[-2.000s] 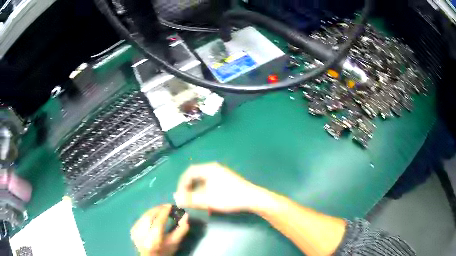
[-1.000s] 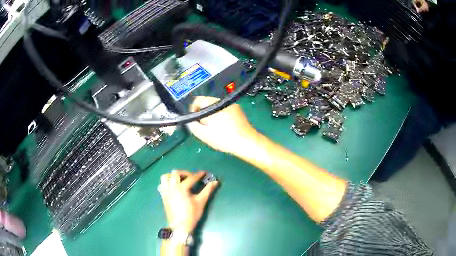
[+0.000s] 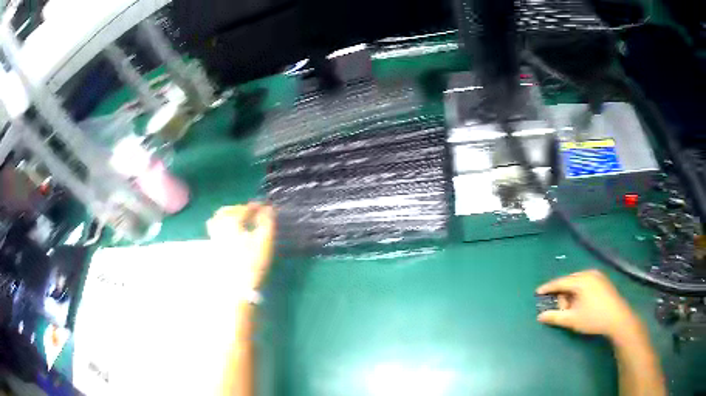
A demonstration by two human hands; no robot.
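My right hand [image 3: 592, 308] is at the right over the green mat, with a small dark board [image 3: 547, 304] pinched between thumb and fingers. My left hand [image 3: 244, 226] is motion-blurred at the upper right edge of the white sheet [image 3: 166, 309], beside the left end of the stacked clear trays [image 3: 360, 193]. Its fingers are bent; whether anything is in them cannot be told. Faint small marks or parts show on the sheet.
A pale metal box with an open front bin [image 3: 476, 193] stands right of the trays. Beside it is a grey box with a blue-yellow label [image 3: 604, 182]. A black cable [image 3: 611, 263] arcs down to the heap of dark boards [image 3: 673, 240]. A pink bottle [image 3: 162, 188] stands left.
The view has swung left, bringing the white sheet into fuller view. My left hand has moved to the sheet's edge. My right hand has left the labelled box and now holds a dark board.
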